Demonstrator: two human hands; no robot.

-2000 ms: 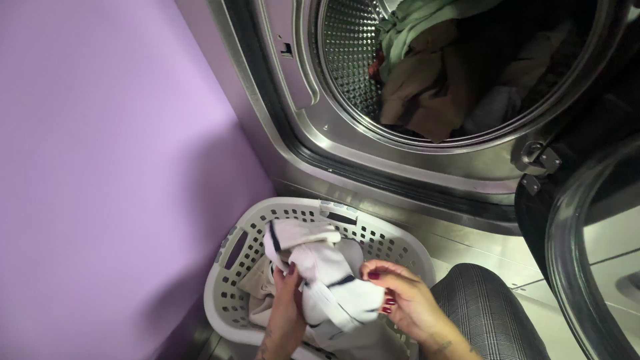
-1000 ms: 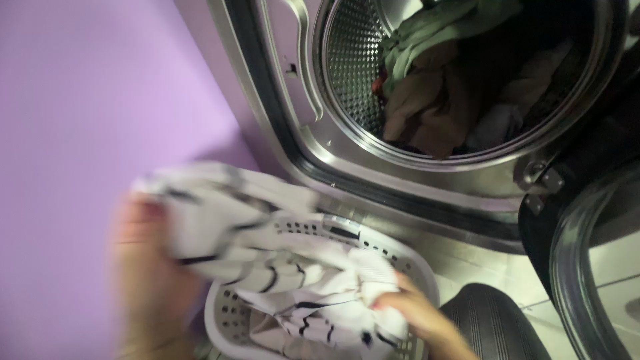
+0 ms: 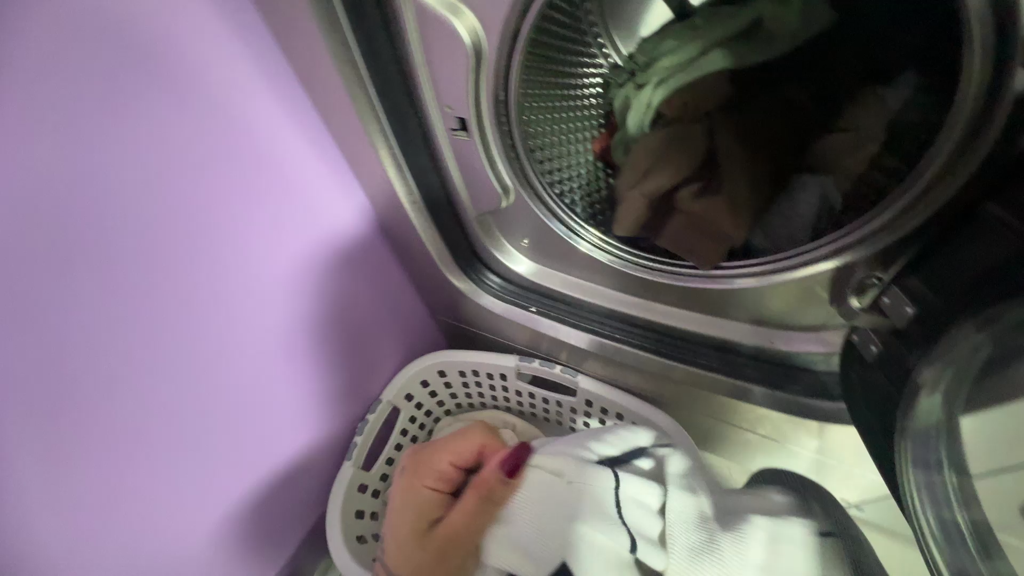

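Note:
My left hand [image 3: 448, 500], with dark red nails, pinches the edge of a white ribbed cloth garment with dark lines [image 3: 592, 500]. The garment stretches to the right over a white plastic laundry basket [image 3: 552, 372], blurred at its right end. My right hand is out of sight. Pale cloth [image 3: 488, 420] lies in the basket behind my left hand. Above, green cloth [image 3: 680, 64] and brown cloth [image 3: 688, 192] lie inside the perforated metal drum [image 3: 560, 104] of a front-loading laundry machine.
The machine's round glass door [image 3: 936, 480] stands open at the right. A purple wall [image 3: 160, 264] runs along the left. My knee in dark trousers [image 3: 808, 504] is at the lower right, above pale floor tiles [image 3: 736, 448].
My left hand, raised to the left of the basket one second ago, is now over the basket with the garment. My right hand has gone from view, and the garment extends farther right.

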